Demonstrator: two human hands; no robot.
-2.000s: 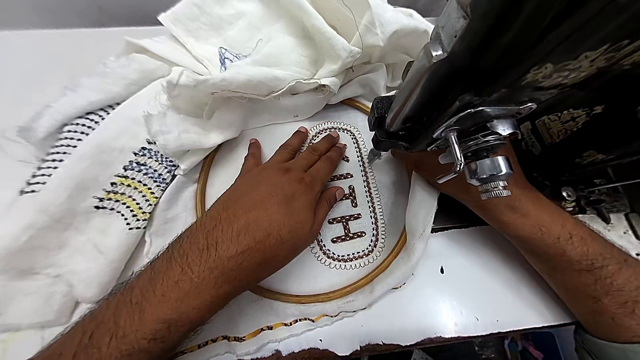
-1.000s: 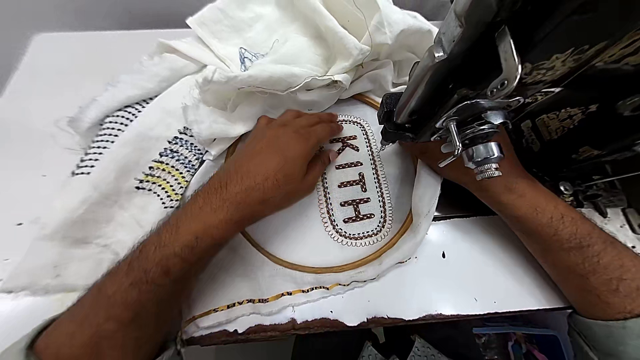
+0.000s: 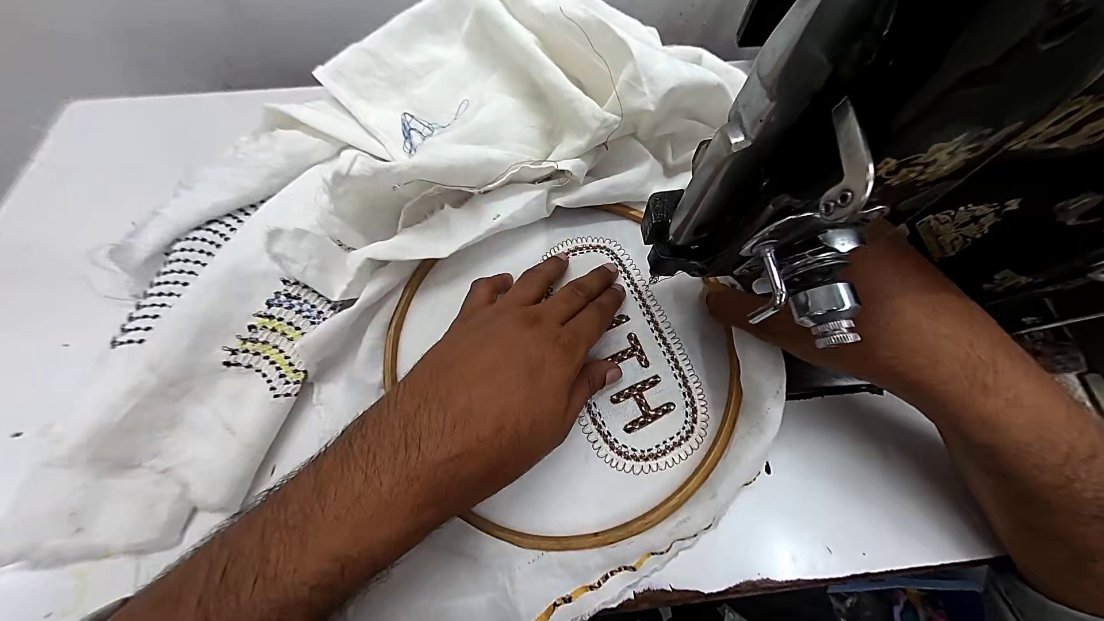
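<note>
White cloth (image 3: 517, 466) is stretched in a round wooden embroidery hoop (image 3: 595, 542). An embroidered oval border with scalloped edging (image 3: 690, 405) encloses stitched brown letters (image 3: 642, 404), some hidden under my fingers. My left hand (image 3: 535, 354) lies flat on the hooped cloth, fingers slightly spread, gripping nothing visible. At the hoop's right edge is my right hand (image 3: 828, 319), partly behind the thread tensioner (image 3: 824, 302) of a black sewing machine (image 3: 931, 112); whether it grips the hoop cannot be told. The machine's needle area (image 3: 655, 272) is just right of the border.
Bunched white cloth (image 3: 517, 95) with loose threads is piled behind the hoop. More cloth with black, blue and yellow stitching (image 3: 280, 341) spreads to the left over the white table (image 3: 880, 483). The machine head overhangs the right side.
My left hand has come down from the hoop's upper left onto the letters, covering part of them again. The hooped cloth has shifted and turned slightly against the machine.
</note>
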